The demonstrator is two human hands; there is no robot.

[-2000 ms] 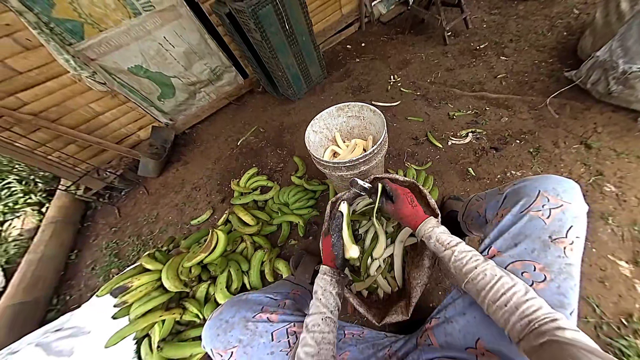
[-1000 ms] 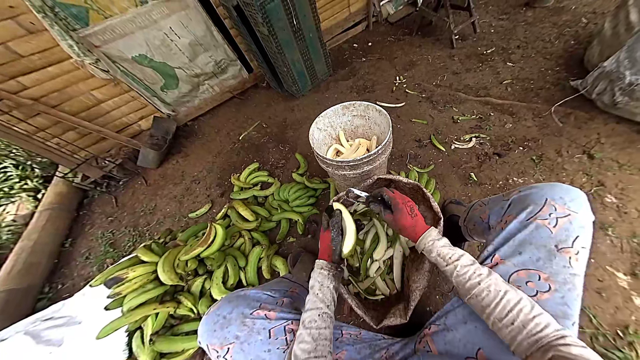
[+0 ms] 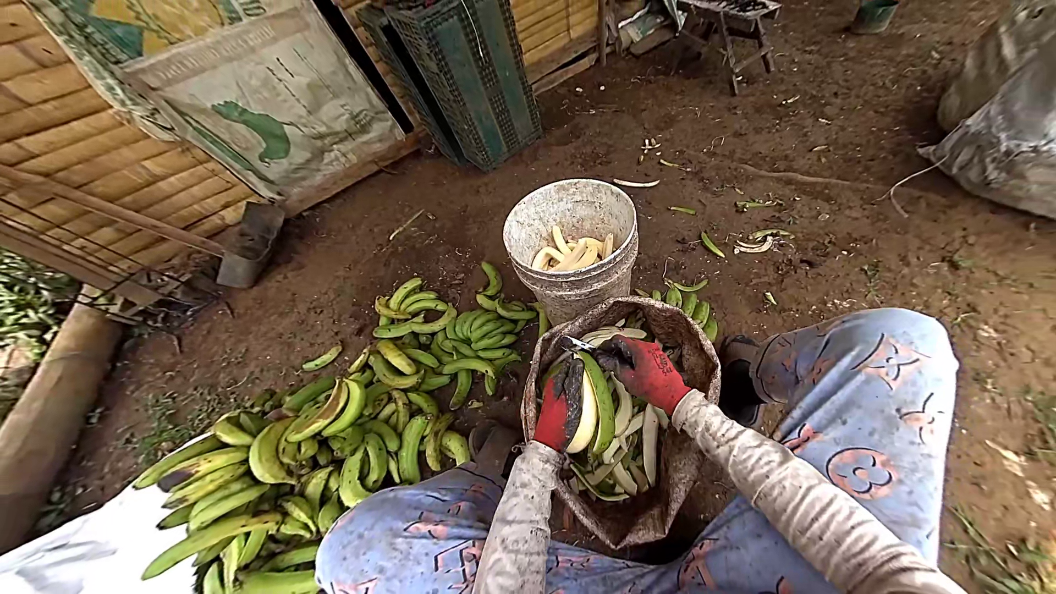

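My left hand (image 3: 563, 406), in a red and black glove, holds a partly peeled plantain (image 3: 587, 417) over an open sack (image 3: 705, 363) between my legs. Pale flesh shows beside a strip of green peel (image 3: 603, 404) that stands off the fruit. My right hand (image 3: 646, 369), gloved alike, grips a small knife (image 3: 580, 343), its blade at the plantain's upper end. Peels (image 3: 650, 441) lie in the sack. Just beyond it, a dirty white bucket (image 3: 569, 276) contains peeled plantains (image 3: 576, 252). Unpeeled green plantains (image 3: 363, 421) are piled on the ground to the left.
A few green plantains (image 3: 697, 307) lie behind the sack. Scraps of peel (image 3: 757, 242) dot the dirt. Stacked green crates (image 3: 470, 78) stand by the bamboo wall (image 3: 82, 107), with a small wooden stand (image 3: 734, 33) farther right. Full sacks (image 3: 1011, 124) sit at the far right.
A strip of green peel has come away from the plantain in my left hand. My right hand has moved with the knife to the fruit's upper end.
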